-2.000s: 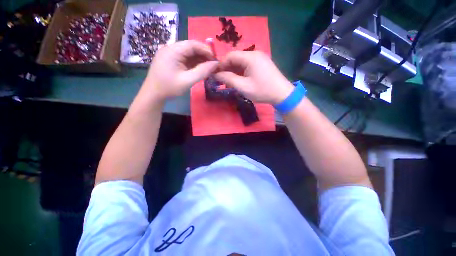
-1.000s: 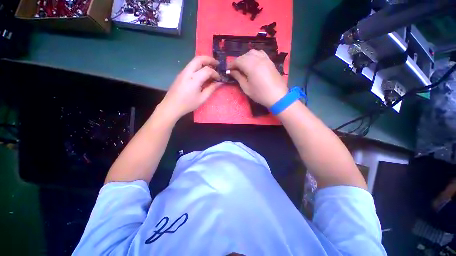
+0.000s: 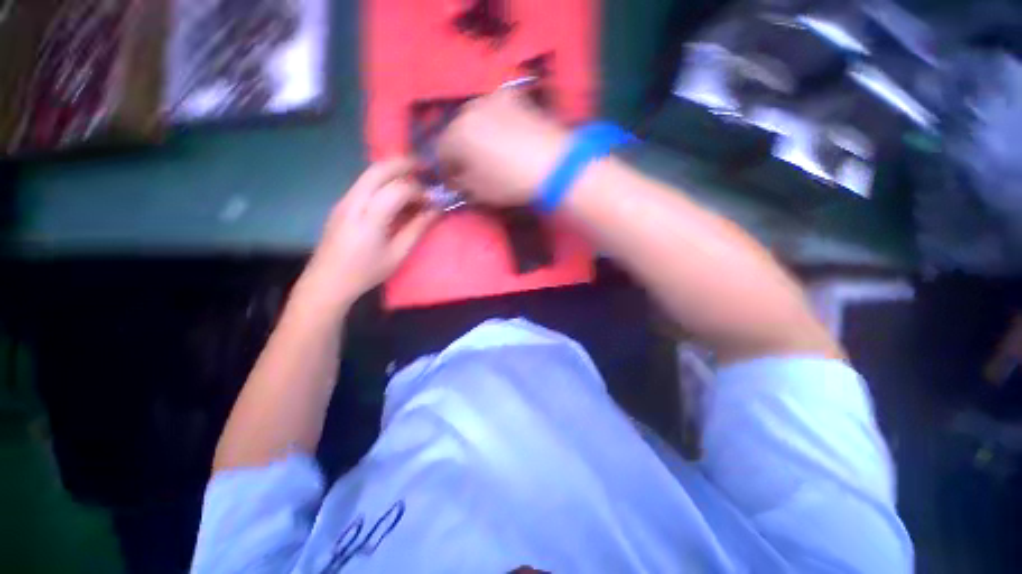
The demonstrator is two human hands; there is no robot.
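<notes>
The dark mechanical assembly (image 3: 527,238) lies on the red mat (image 3: 426,267), mostly covered by my hands. My left hand (image 3: 375,213) is at its near left corner, fingertips bent together beside a small silvery part (image 3: 445,198). My right hand (image 3: 501,146), with a blue band on the wrist, lies over the assembly with its fingers curled down. The picture is blurred, so what either hand grips cannot be made out. Small black parts (image 3: 485,18) lie at the far end of the mat.
At the far left are a brown carton (image 3: 140,73) of reddish parts and a white tray (image 3: 297,84) of silver-dark parts. The blurred screw feeders (image 3: 824,151) stand on the right of the green bench, with a clear plastic bag (image 3: 981,168) beyond.
The view has shifted and blurred. My right hand has moved up and left over the assembly, its forearm now slanting more. My left hand remains at the near left corner.
</notes>
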